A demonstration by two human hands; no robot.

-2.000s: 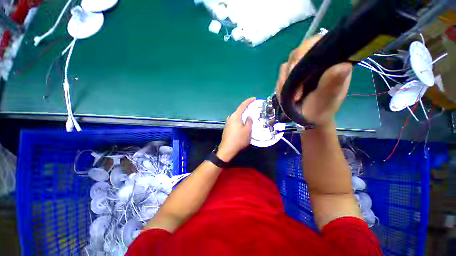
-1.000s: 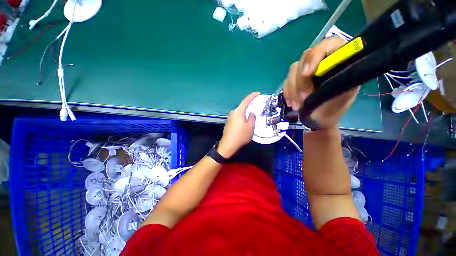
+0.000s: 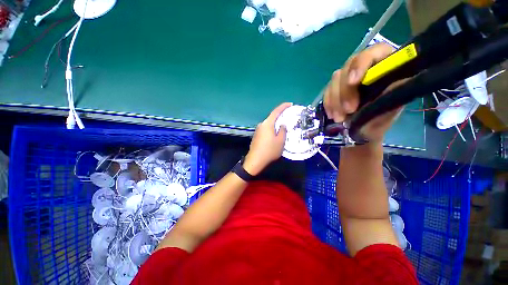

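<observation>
A round white base [image 3: 292, 146] is held at the bench's front edge, its hollow back facing the driver. My left hand [image 3: 268, 136] grips its left rim, thumb over the edge. My right hand [image 3: 362, 92] is closed around the black screwdriver [image 3: 387, 67] with its yellow band. The shiny driver nozzle [image 3: 313, 125] is over the back of the base; whether it touches cannot be told. A short white cable [image 3: 327, 160] sticks out at the base's lower right.
The left blue crate [image 3: 50, 206] holds many wired discs; the right crate [image 3: 434, 211] holds more. Wired discs [image 3: 455, 114] lie at bench right, another disc [image 3: 94, 6] at upper left. Small white fittings [image 3: 317, 16] are heaped at the back. A feed tube [image 3: 374, 32] slants beside the driver.
The driver has swung lower and its yellow band has come into clear view. Over the last second, my right hand and the driver have shifted slightly right. My left hand still holds the base.
</observation>
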